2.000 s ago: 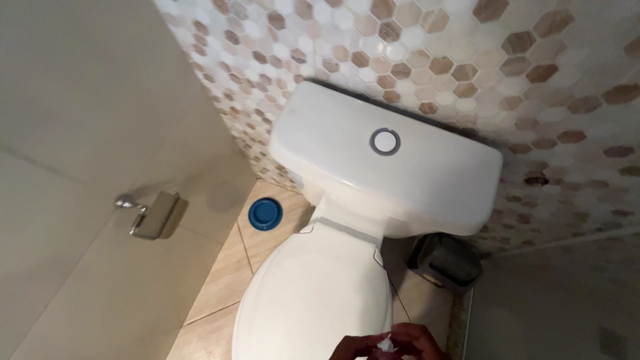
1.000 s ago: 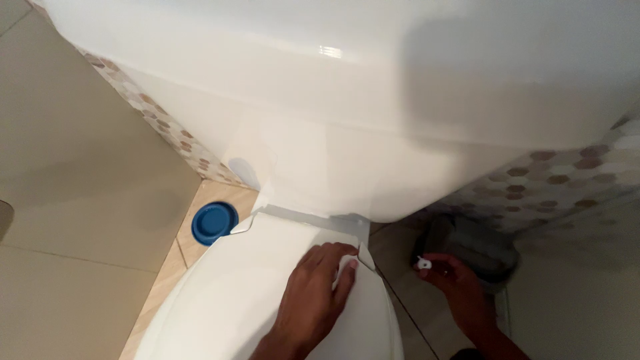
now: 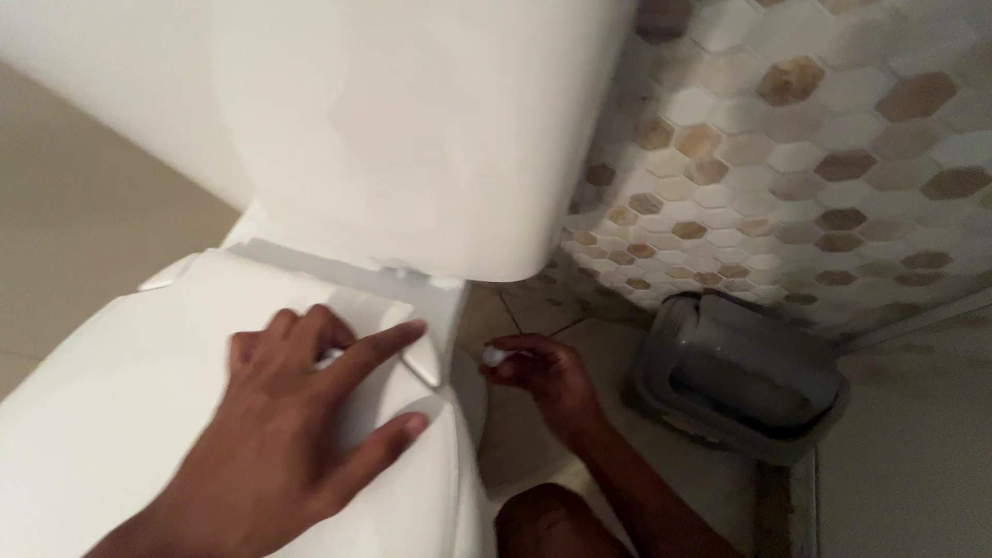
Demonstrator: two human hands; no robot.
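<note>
My left hand rests over the white toilet lid, its index fingertip at the white hinge piece. A bit of something white shows under its curled fingers; I cannot tell what it is. Low at the toilet's right side, my right hand pinches a small white piece between thumb and fingertips. Above both hands is the white toilet tank.
A grey plastic bin stands on the floor at the right. Behind it rises a wall of hexagonal mosaic tiles. A bent knee is at the bottom edge.
Both hands were together at the bottom edge two seconds ago; they are now apart, the left on the lid, the right beside the bowl. The view has moved closer and to the right.
</note>
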